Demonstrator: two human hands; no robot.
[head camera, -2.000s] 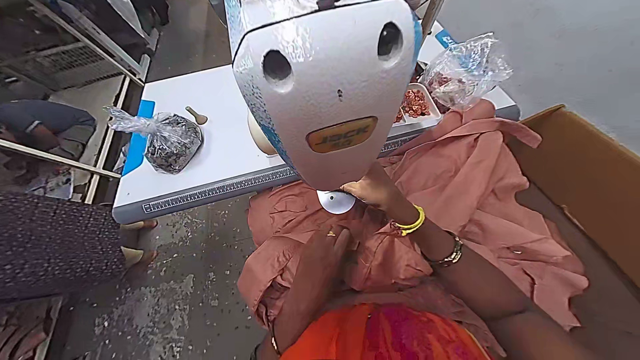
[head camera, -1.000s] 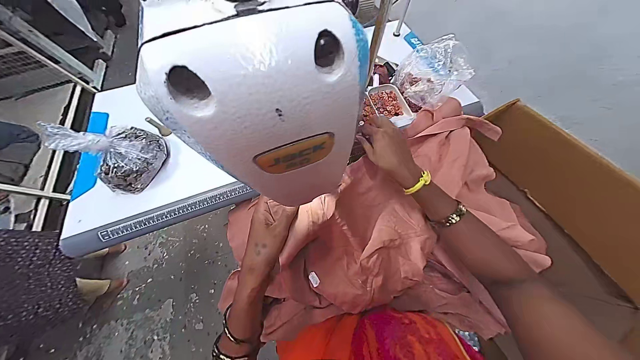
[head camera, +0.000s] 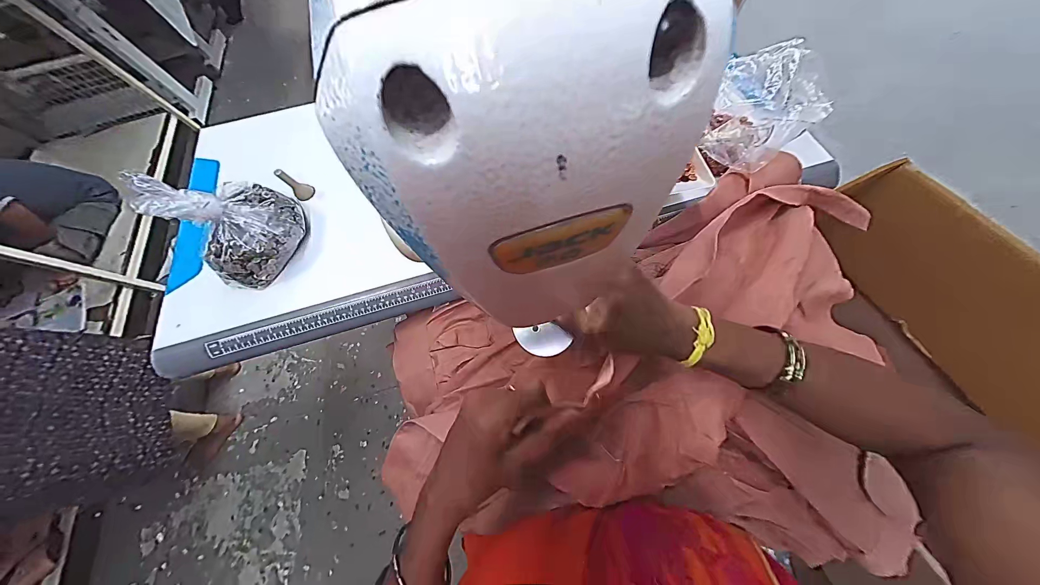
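Observation:
The white head of a Jack sewing or button machine (head camera: 528, 146) fills the upper middle and hides the work point behind it. A round white disc (head camera: 543, 340) shows at its lower tip. My right hand (head camera: 630, 317), with a yellow band at the wrist, is right beside the disc, blurred, its fingertips partly hidden. Below the disc my left hand (head camera: 520, 426) has its fingers closed on a fold of the salmon-pink garment (head camera: 666, 431). That cloth lies bunched over my lap and spreads to the right, up to the table edge.
On the white table (head camera: 341, 244) are a tied plastic bag of dark small pieces (head camera: 256, 236) and a small spoon-like tool (head camera: 294, 185). A white tray (head camera: 693, 183) and an open clear bag (head camera: 764, 106) stand behind the machine. A cardboard box (head camera: 951, 284) is at right; another person (head camera: 81, 414) is at left.
My right hand has come back from the tray of small reddish pieces to the machine's lower tip. My left hand has moved lower on the cloth. The white disc, hidden a second ago, shows again.

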